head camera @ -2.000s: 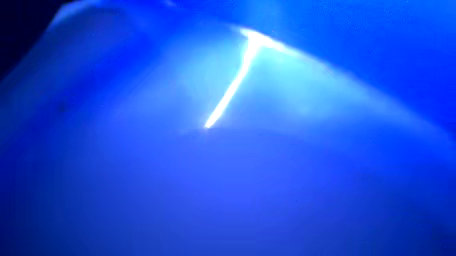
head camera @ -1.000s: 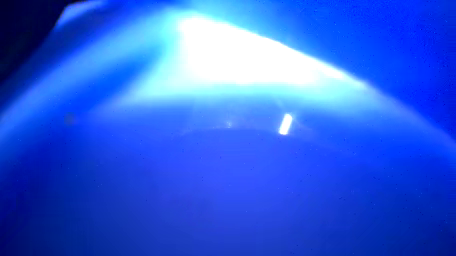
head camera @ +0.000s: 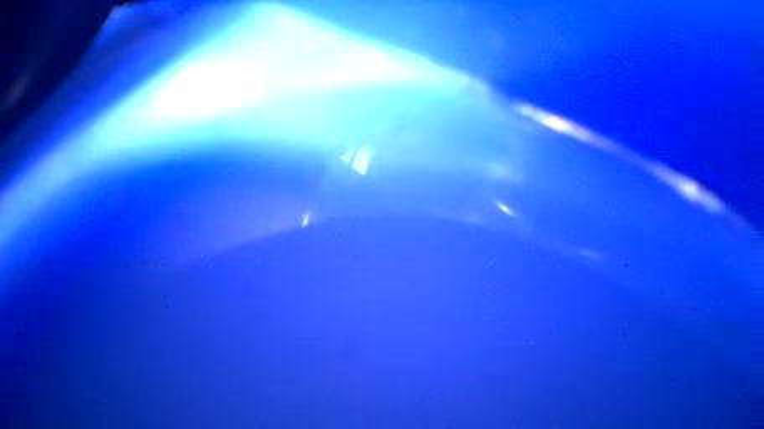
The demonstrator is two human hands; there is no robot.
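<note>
A smooth, glossy blue surface (head camera: 382,327) fills nearly the whole head view, very close to the camera and blurred. What it is, a sheet or part of a container, I cannot tell. A curved pale edge runs over its upper part, with a broad white and cyan glare at the upper left and centre. Small white glints show near the middle and along the right-hand edge. Neither my left hand nor my right hand is in view.
A dark area (head camera: 42,50) shows in the upper left corner, with a faint pale streak in it. What it is cannot be told. Nothing else of the room can be made out.
The glare has spread and shifted left along the curved edge. The single white bar is gone, and several small glints show instead. The dark upper left corner remains.
</note>
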